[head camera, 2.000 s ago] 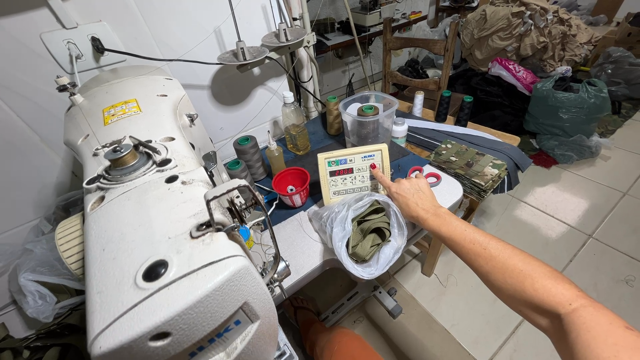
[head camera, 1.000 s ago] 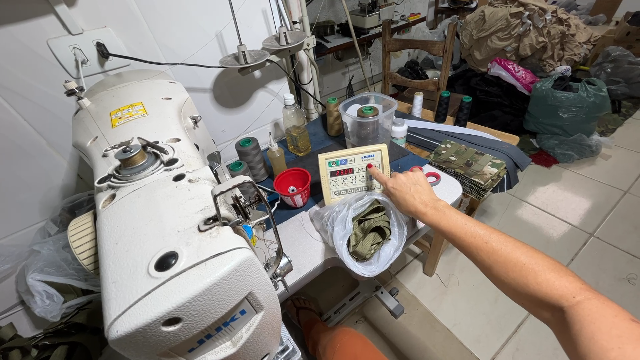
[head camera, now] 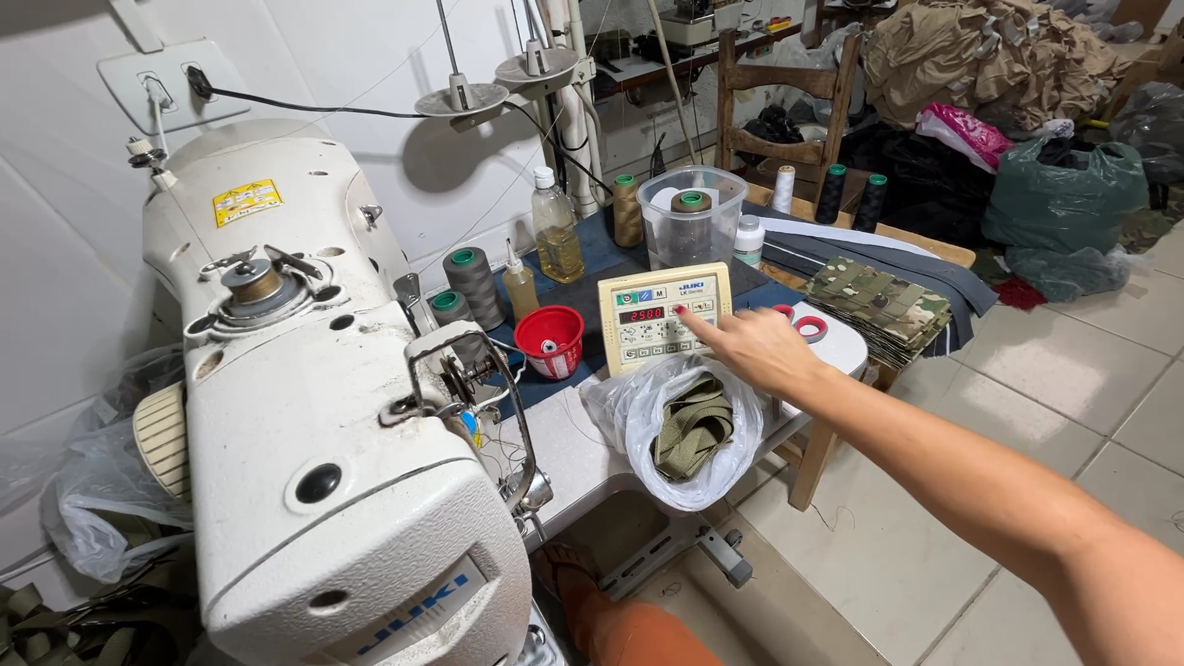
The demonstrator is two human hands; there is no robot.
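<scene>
My right hand (head camera: 754, 347) points its index finger at the upper right buttons of the cream Juki control panel (head camera: 664, 317), its red-nailed tip touching or just over them. It holds nothing. The panel's red digits are lit. Below the panel, a white plastic bag (head camera: 638, 421) holds folded olive webbing (head camera: 692, 430). Red-handled scissors (head camera: 810, 327) lie partly behind my hand. To the left stands a white Juki sewing machine (head camera: 342, 444). My left hand is not in view.
A red cup (head camera: 549, 342), grey thread cones (head camera: 474, 288), an oil bottle (head camera: 558, 236) and a clear plastic tub (head camera: 691, 222) stand behind the bag and panel. Stacked camouflage pieces (head camera: 877, 305) lie at the right beside a wooden chair (head camera: 786, 83). Full bags and cloth heaps cover the floor behind.
My right hand stays at the panel, with its index finger shifting only slightly. The lit digits on the display have changed.
</scene>
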